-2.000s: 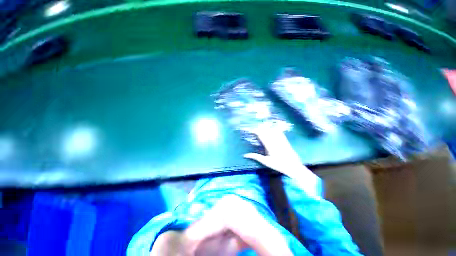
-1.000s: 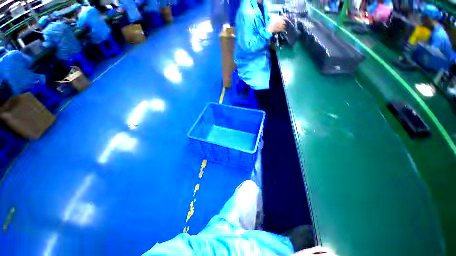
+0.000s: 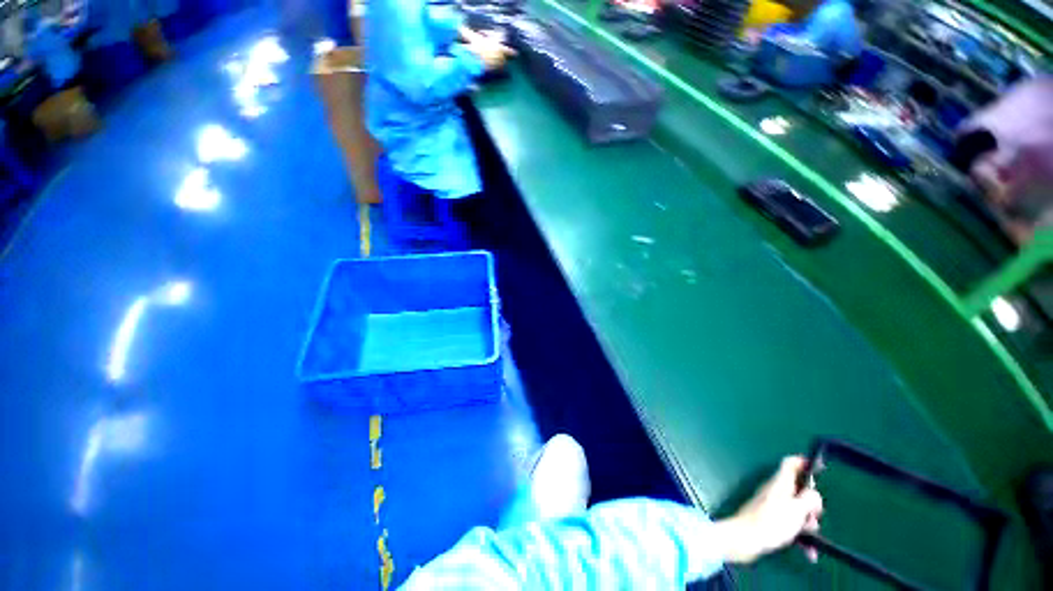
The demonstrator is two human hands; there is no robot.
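Note:
My left hand (image 3: 785, 508) reaches in from the bottom over the near part of the green bench. Its fingers are closed on the left side of a black rectangular bumper frame (image 3: 991, 540). The frame is empty: green bench shows through it. It is held tilted, its far side towards the right edge. Whether it touches the bench, I cannot tell. My right hand is not in view.
A blue bin (image 3: 398, 390) stands on the blue floor, left of the bench (image 3: 693, 346). A person in blue (image 3: 422, 104) is at the bench further on. A long dark bundle (image 3: 600, 92) and a dark device (image 3: 790, 211) lie on the bench.
The view has swung from the bench front to the left, then slightly back right. My left hand now shows, holding the black frame. The bin appears further left than before.

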